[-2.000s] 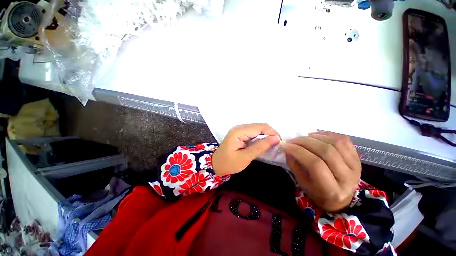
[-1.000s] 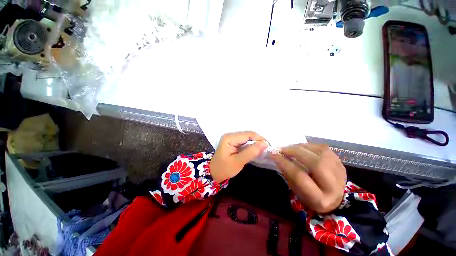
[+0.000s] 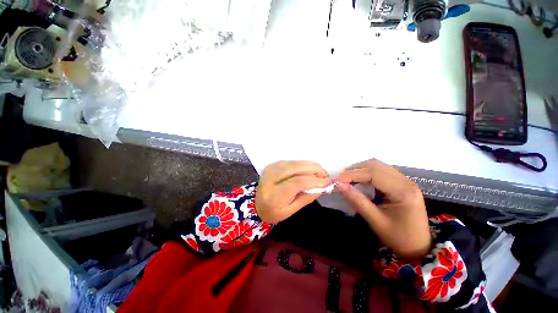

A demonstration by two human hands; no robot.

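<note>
A white fabric piece [image 3: 345, 203] lies over the table's front edge, its upper part blending into the overexposed tabletop. My left hand [image 3: 292, 191] pinches a folded bit of its edge between thumb and fingers. My right hand [image 3: 391, 205] pinches the same edge just to the right, its fingertips close to the left ones. The small white fold shows between the fingertips. The rest of the fabric under my hands is partly hidden.
A tape measure [image 3: 453, 191] runs along the table's front edge. A smartphone [image 3: 496, 82] with a loop strap lies at right. Sewing machine parts [image 3: 427, 24] show at top. A white fabric pile [image 3: 177, 36] and clear plastic bag [image 3: 101, 110] are at left, near a second machine [image 3: 35, 49].
My left fingers have curled over the fabric edge, and my right hand has turned so its thumb shows along the fold. The view has shifted, bringing machine parts into the top of the picture.
</note>
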